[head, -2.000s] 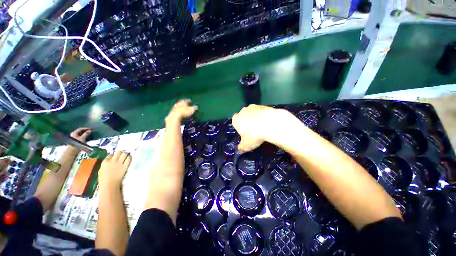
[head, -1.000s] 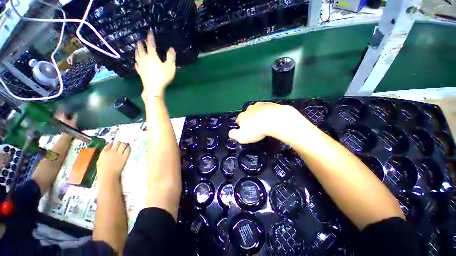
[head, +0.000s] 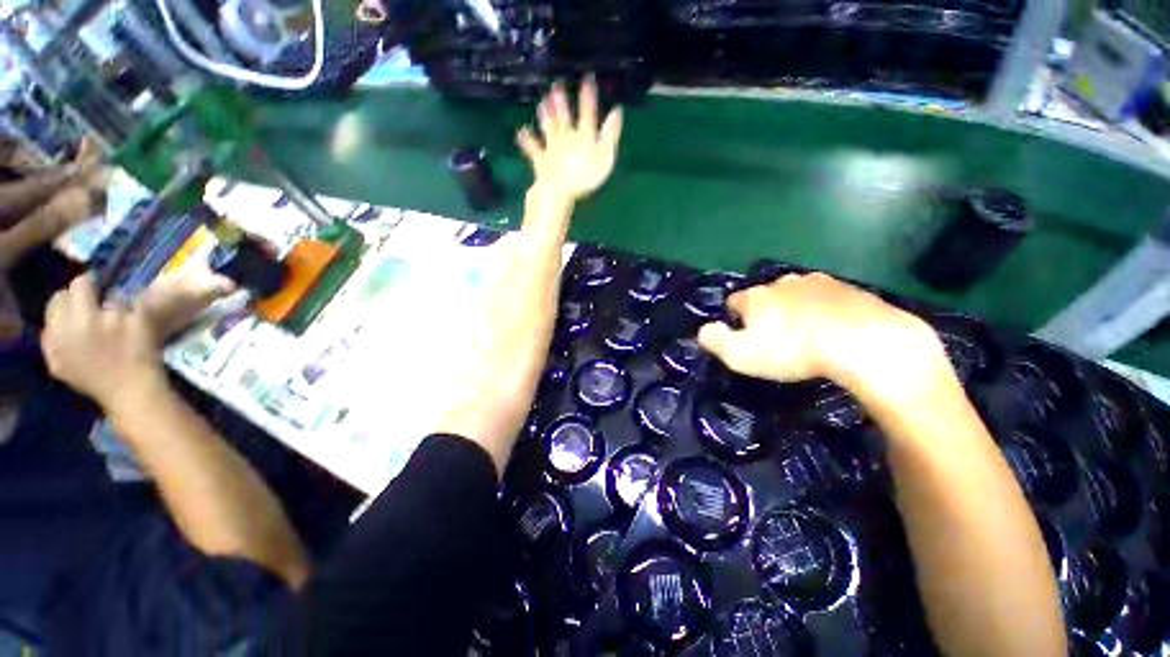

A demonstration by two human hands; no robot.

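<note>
A large glossy black blister tray [head: 616, 546] with round pockets lies in front of me. My right hand [head: 798, 329] rests over its back part with fingers curled down; whether it holds anything is hidden. My left hand [head: 574, 148] is spread open and empty over the green conveyor belt [head: 719, 186], below the stacked black trays. A black cylindrical unit [head: 475, 177] stands on the belt left of my left hand. A larger-looking black unit [head: 971, 238] is on the belt at the right, behind the tray.
At the left, a neighbouring person's hands [head: 96, 336] work by a green press [head: 193, 135], with a black part over its orange pad [head: 300, 280]. Newspaper [head: 385, 340] covers that table. A white cord [head: 237, 75] hangs at the upper left. A pale post [head: 1114, 298] stands at the right.
The view has turned. My left hand first reached out and opened, and now is over the belt; my right hand stays over the tray. A black part now shows at the neighbour's orange pad.
</note>
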